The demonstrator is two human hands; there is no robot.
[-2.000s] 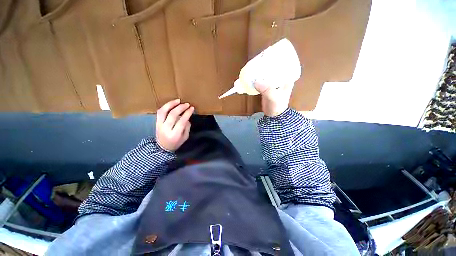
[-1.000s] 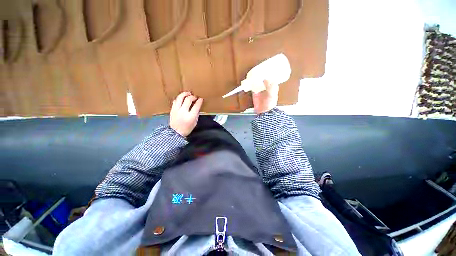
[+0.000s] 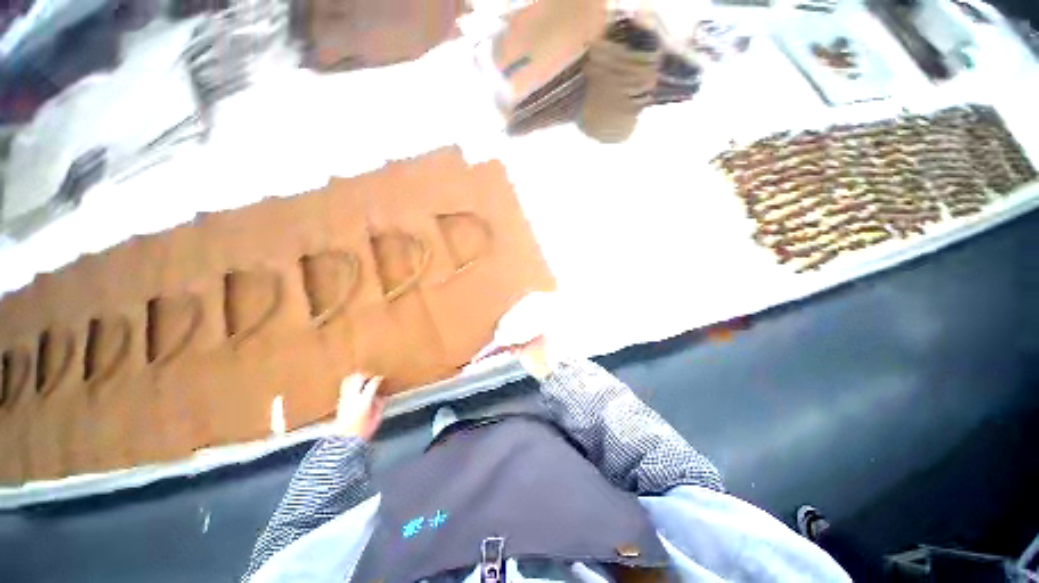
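A row of overlapping brown bag panels lies along the front of the table, with thin D-shaped handles in a line across them. My left hand rests at the front edge of the panels, fingers bent; whether it grips an edge is not clear. My right hand is at the right end of the row, closed around the white glue bottle. The bottle is blurred against the white table, and its spout is hard to make out.
The white table has a dark grey side facing me. Stacked brown pieces stand at the back. A patterned pile lies at the right. A tray is at the back right. Grey-white material lies at the back left.
The view has tilted and widened, showing more of the table and the whole far edge of the panels. Both hands remain at the front edge, the right still with the bottle.
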